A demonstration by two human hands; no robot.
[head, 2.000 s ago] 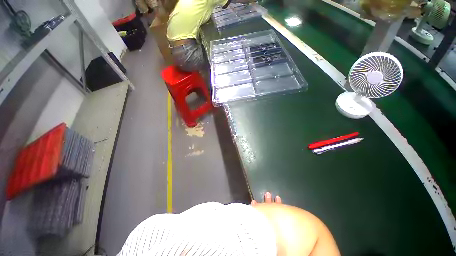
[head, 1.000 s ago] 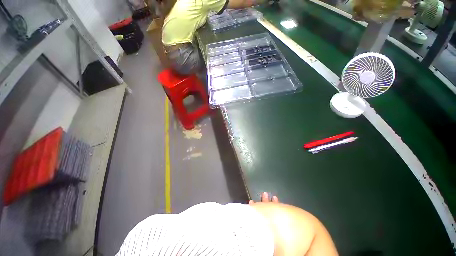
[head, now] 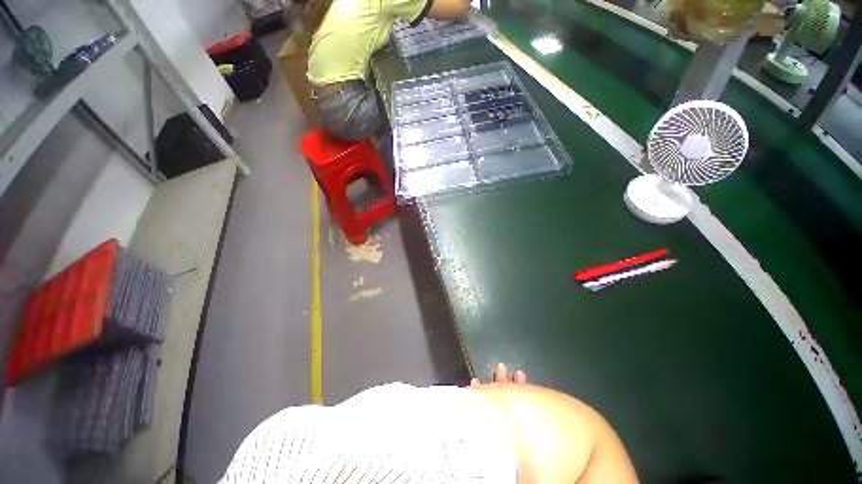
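Note:
A red marker (head: 622,266) and a white pen (head: 631,274) lie side by side on the dark green bench (head: 529,312). My bare arm and white sleeve fill the bottom edge. A few fingertips (head: 501,374) show just beyond the arm at the bench's near edge. The palm is hidden, and I cannot tell which hand they belong to or whether it holds anything. A clear blister tray (head: 477,132) lies further along the bench, with dark units in some right-column pockets.
A white desk fan (head: 698,144) stands by the chipped white strip (head: 747,250) beside the green belt. A person in yellow (head: 354,47) sits on a red stool (head: 350,184), near another tray (head: 439,36). Stacked grey trays (head: 109,397) and a red tray (head: 64,312) sit on the left shelf.
The view has shifted slightly since the earliest frame. The seated person's arm has drawn back a little. The pens, the near tray and the fingertips look the same.

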